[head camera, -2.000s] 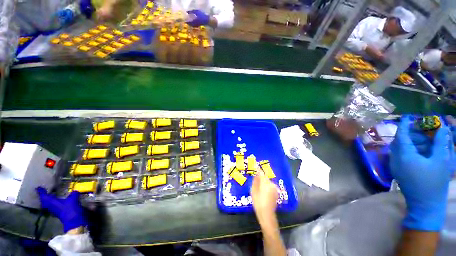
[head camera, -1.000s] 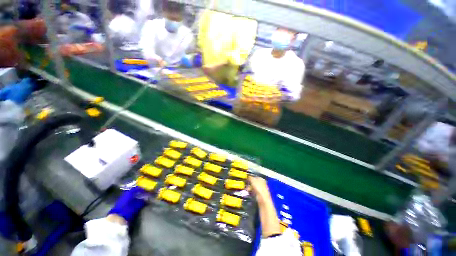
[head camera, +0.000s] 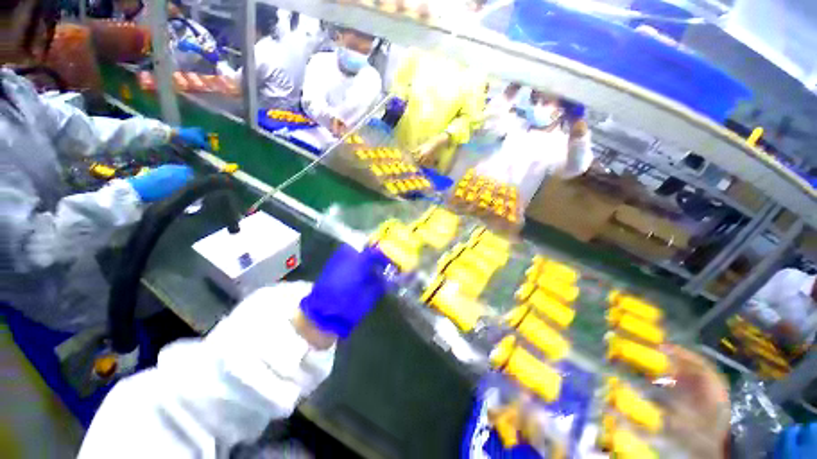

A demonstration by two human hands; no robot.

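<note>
A clear blister tray (head camera: 430,316) full of yellow cylinder units (head camera: 542,324) is lifted and tilted over the bench, blurred by motion. My left hand (head camera: 345,289), in a purple-blue glove, grips its left edge. My bare right hand (head camera: 703,394) is at its right edge, blurred and partly cut off or covered by the tray. The blue parts tray (head camera: 484,414) lies beneath it, mostly hidden, with more yellow units seen blurred there.
A white box (head camera: 248,251) with a red switch stands left, with a black hose (head camera: 134,260) arching beside it. A neighbour in white works at far left. The green conveyor (head camera: 285,175) runs behind the bench. Other workers and trays are across it; an overhead shelf (head camera: 627,85) spans above.
The blister tray has risen off the bench and moved right, over the blue tray, with both hands at its edges. The camera view has also shifted.
</note>
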